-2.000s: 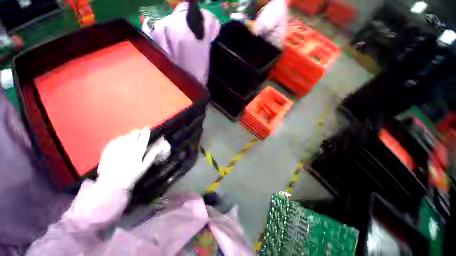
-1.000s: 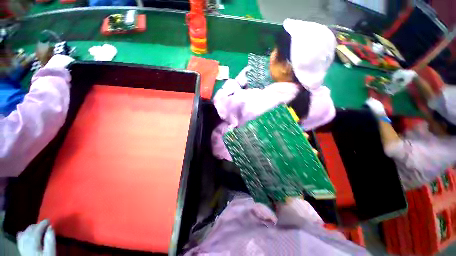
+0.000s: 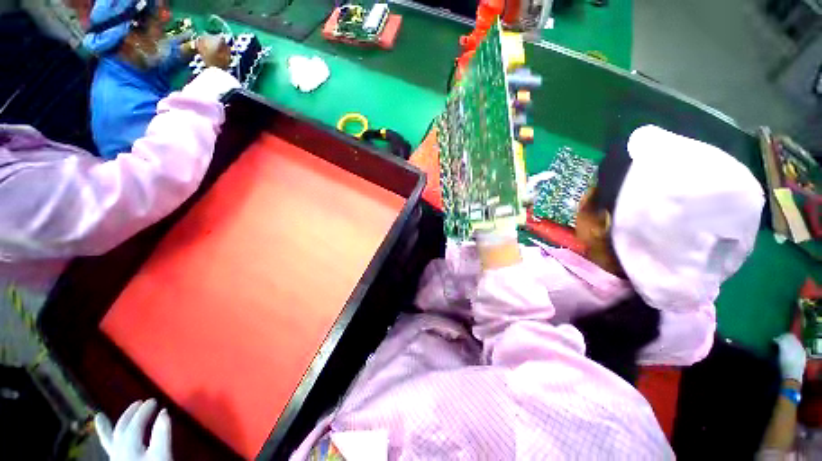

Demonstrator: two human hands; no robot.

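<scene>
My right hand [image 3: 497, 236] is gloved and grips the lower edge of a green circuit board [image 3: 476, 135]. The board is raised and nearly upright, with its solder joints to the left and yellow and dark parts on its right side. A gloved hand at the bottom left, apparently my left hand [image 3: 135, 432], has its fingers apart at the near side of a large black tote [image 3: 360, 302]; the frame cuts it off and no sleeve shows. A flat red sheet [image 3: 261, 279] lines the tote.
A pink sleeve [image 3: 99, 203] reaches from the left to the tote's far corner. A person in a white cap [image 3: 689, 230] stands close on the right, beside another board [image 3: 563, 185]. The green bench [image 3: 410, 85] holds a yellow ring [image 3: 352, 123]. A person in blue [image 3: 135, 99] is behind.
The board has risen and turned from a slanted, face-on pose to nearly upright. The view has swung, shifting the tote and the capped person; the bottom-left hand shows slightly further right.
</scene>
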